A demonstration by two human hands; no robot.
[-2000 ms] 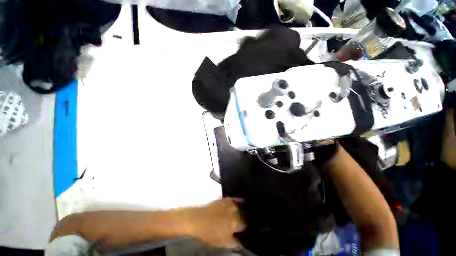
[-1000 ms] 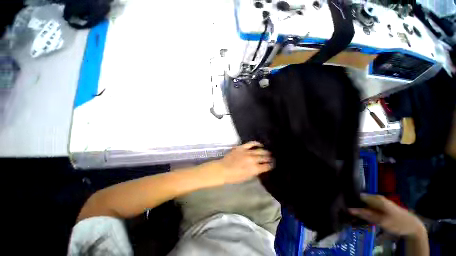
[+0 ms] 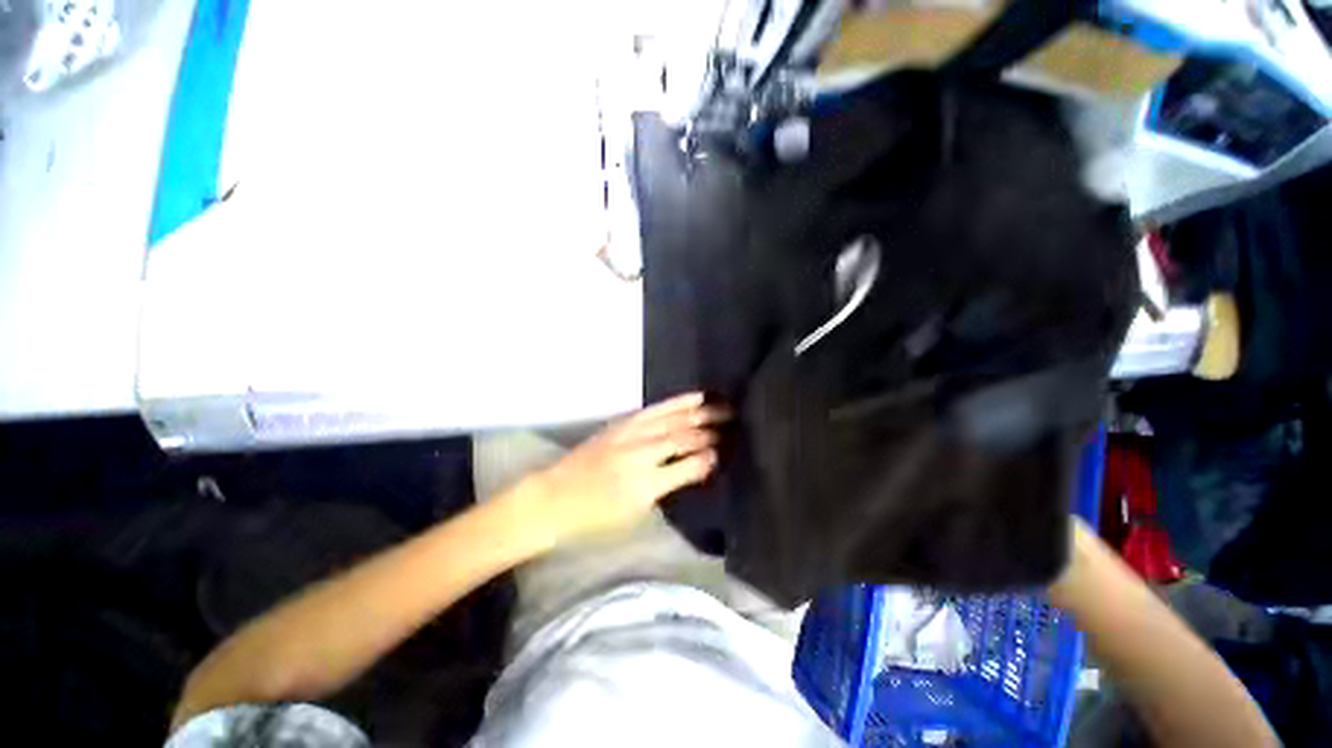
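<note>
A large dark garment (image 3: 935, 336) lies from the sewing machine's needle area (image 3: 730, 124) over the table's front edge and above my lap. Its flat left strip (image 3: 694, 278) runs from the presser foot area towards me. My left hand (image 3: 650, 460) grips the garment's lower left edge with its fingertips. My right hand (image 3: 1074, 563) is at the lower right corner, with its fingers hidden behind the cloth. A small pale curved piece (image 3: 847, 292) lies on the cloth; I cannot tell what it is. The picture is blurred.
The white table (image 3: 395, 263) has blue tape (image 3: 202, 124) at its left and a front edge (image 3: 307, 417). A blue perforated crate (image 3: 964, 680) with pale scraps is below the garment. Another dark pile (image 3: 1271, 380) is at the far right.
The view has tilted down from the machine head. The garment was pulled out from under the head and now lies spread wider. Both hands have moved to its near edges.
</note>
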